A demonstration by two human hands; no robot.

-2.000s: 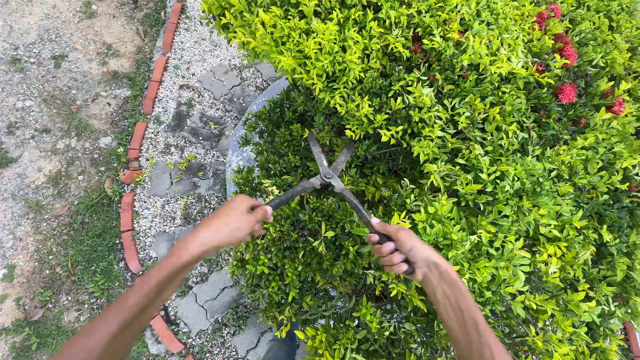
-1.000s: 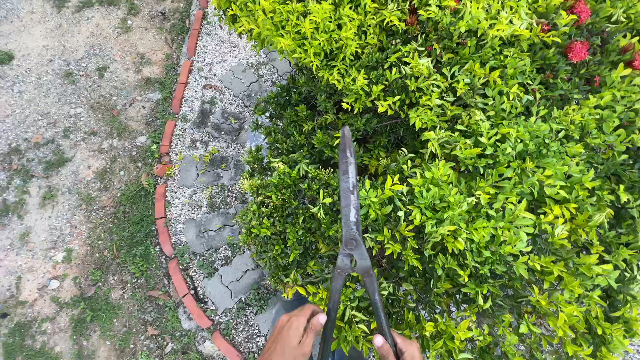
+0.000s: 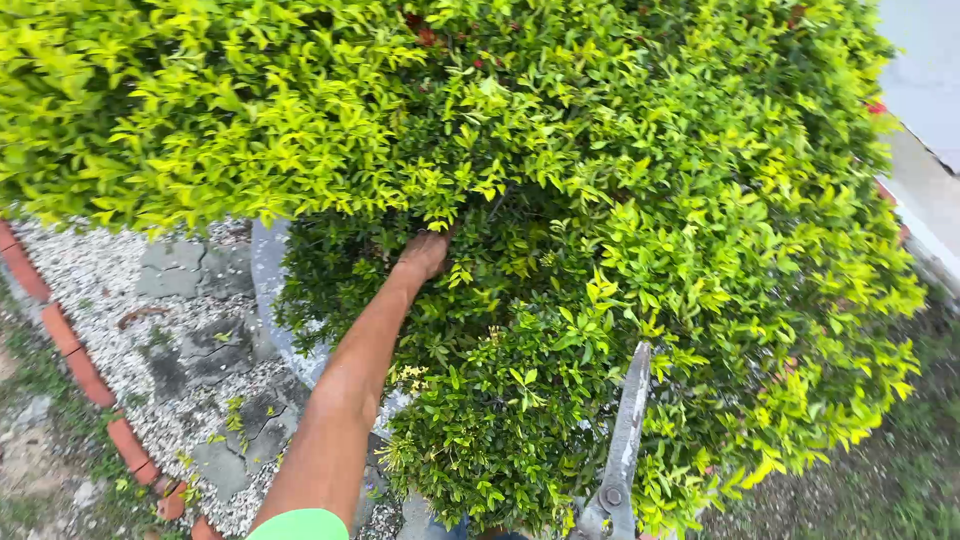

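Observation:
My left hand [image 3: 426, 253] reaches into the gap between the light-green upper foliage and the darker leaves of the shrub [image 3: 675, 225]. Its fingers are hidden among the leaves, so what they touch cannot be seen. At the lower right, the hedge shears [image 3: 626, 442] point upward with their blades together, over the foliage. Their handles lie below the frame, and my right hand is out of view.
A round grey stone or concrete rim [image 3: 274, 300] curves under the shrub's left side. Left of it are white gravel with cracked grey pavers [image 3: 225, 345] and a red brick edging [image 3: 79, 367]. A white wall or ledge [image 3: 919, 75] stands at the upper right.
My left hand has left the shears' handle and moved forward into the shrub. The shears are now at the lower right, and my right hand has gone out of view. The view has turned.

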